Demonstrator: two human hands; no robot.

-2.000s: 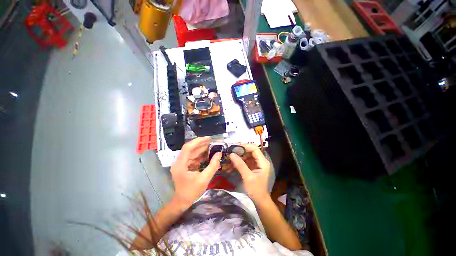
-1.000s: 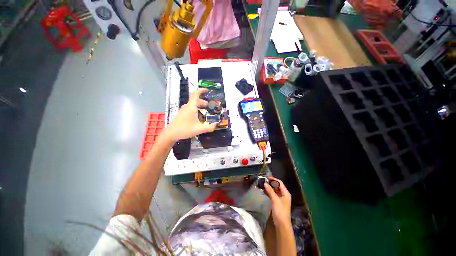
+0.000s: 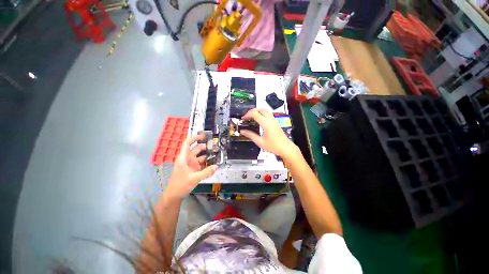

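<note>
The black fixture [image 3: 244, 150] with gold-coloured details lies on the machine's white base plate [image 3: 268, 84]. My right hand [image 3: 266, 131] reaches over it from the right. Its thumb and fingertips pinch a small dark watch-like unit [image 3: 247, 126] at the nest, partly hidden by the fingers. My left hand [image 3: 187, 168] is at the fixture's left side. Its fingers and thumb are around a dark piece with gold-coloured details [image 3: 213, 147]; whether this piece is joined to the fixture cannot be told.
The yellow press cylinder [image 3: 220, 43] hangs above the plate's back. A terminal [image 3: 283, 121] is mostly behind my right hand. A small black block [image 3: 274, 100] lies near it. Red button [image 3: 267, 177] at front, red tray [image 3: 172, 140] left, large foam tray [image 3: 394, 120] right.
My right hand has moved from the front right up to the fixture with the small unit. My left hand has drawn back from the nest to its left side, around the dark piece.
</note>
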